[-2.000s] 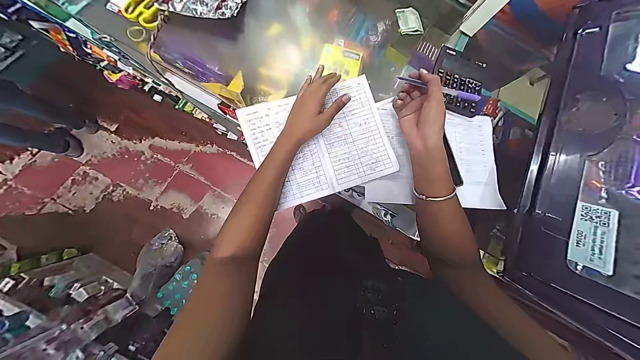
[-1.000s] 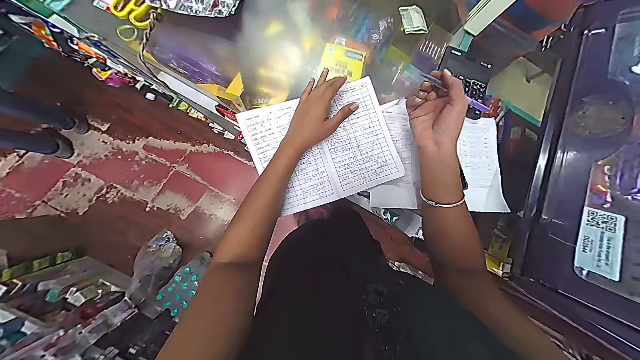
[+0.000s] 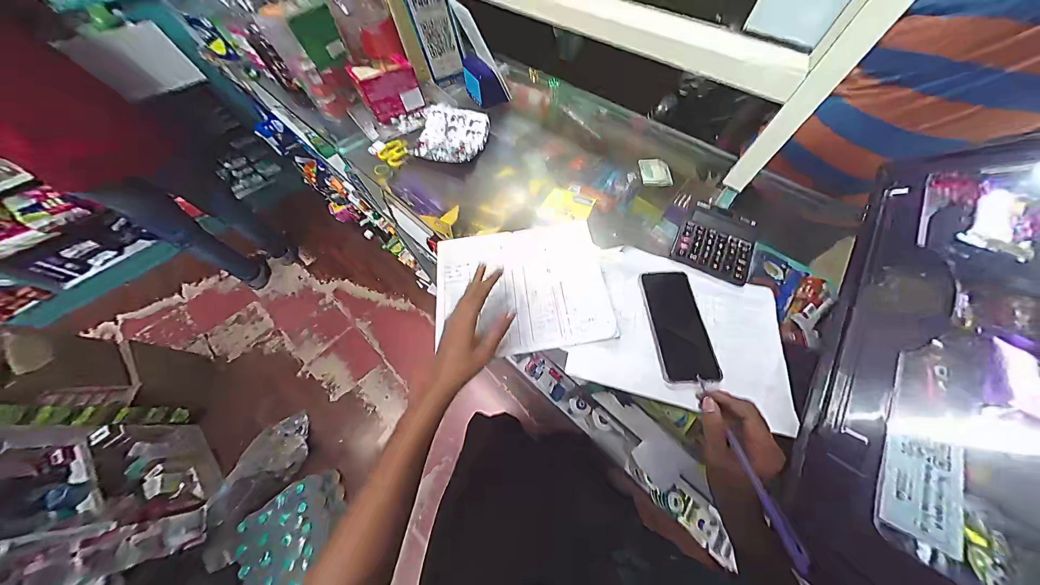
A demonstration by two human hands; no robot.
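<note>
My left hand (image 3: 473, 329) rests with spread fingers on an open notebook (image 3: 561, 292) with ruled columns and writing, on a glass counter. Low at the right, my right hand (image 3: 739, 439) holds a slim purple pen (image 3: 768, 500), its tip close to the lower end of a smartphone (image 3: 681, 325). The phone lies dark-screened on white paper sheets (image 3: 756, 341) to the right of the notebook. A black calculator (image 3: 713, 244) sits at the top edge of the sheets.
Yellow-handled scissors (image 3: 392, 152), a foil-like silver pack (image 3: 455, 132) and a folded banknote (image 3: 655, 172) lie farther back on the counter. A dark case (image 3: 861, 325) stands at right. At left a person (image 3: 106, 122) stands near stocked shelves; a box of packets (image 3: 106, 479) is lower left.
My right hand has moved down from above the sheets, uncovering the phone and calculator. My left hand has shifted toward the notebook's left side. The view has swung, showing more of the counter and a person.
</note>
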